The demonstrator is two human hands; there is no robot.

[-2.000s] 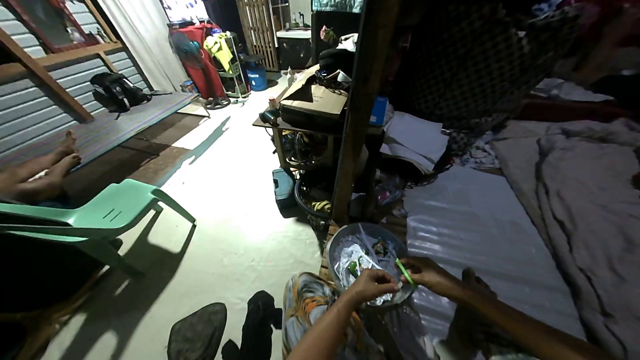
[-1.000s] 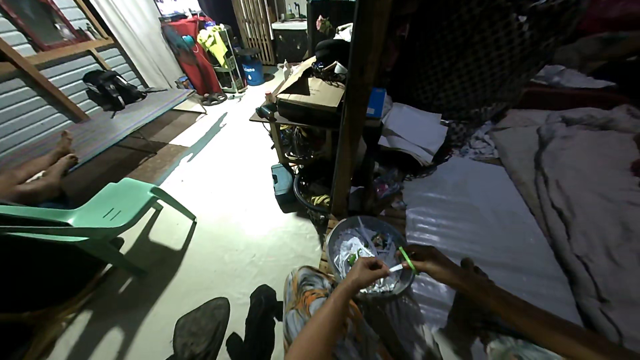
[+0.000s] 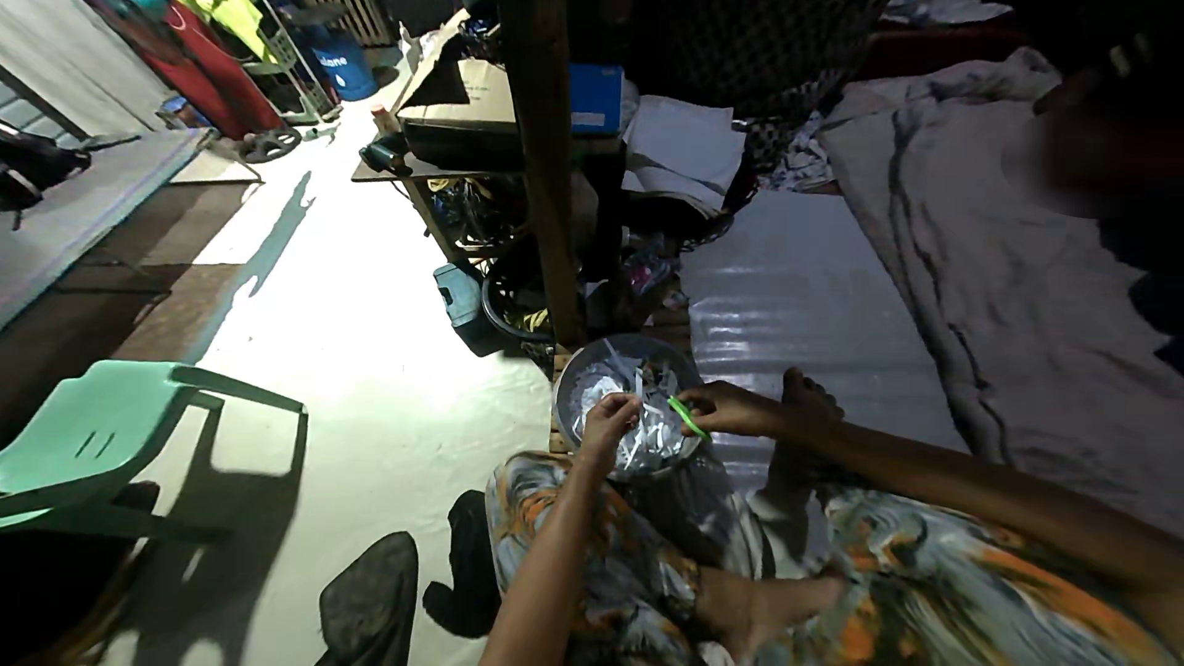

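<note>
A round grey metal basin (image 3: 566,384) sits low in front of me, holding thin white strips (image 3: 647,435) and crumpled clear and white scraps. Over its middle is my left hand (image 3: 612,421), fingertips pinched together at a pale strip. My right hand (image 3: 726,407) is at the basin's right edge, gripping a slim bright green tool (image 3: 687,418), too small to name surely. The two hands are apart. Below the basin, patterned cloth (image 3: 610,573) covers my legs, and a bare foot (image 3: 812,396) rests behind my right forearm.
A wooden post (image 3: 546,185) stands just beyond the basin, beside a small table with a cardboard box (image 3: 472,92). A teal case (image 3: 461,301) is on the floor. Left is a green plastic chair (image 3: 102,435); right, corrugated sheet (image 3: 786,296) and a blanket (image 3: 980,231).
My hands have moved apart over the basin; one second ago they were close together at a white strip. A dark blurred shape has appeared at the upper right. The view has shifted.
</note>
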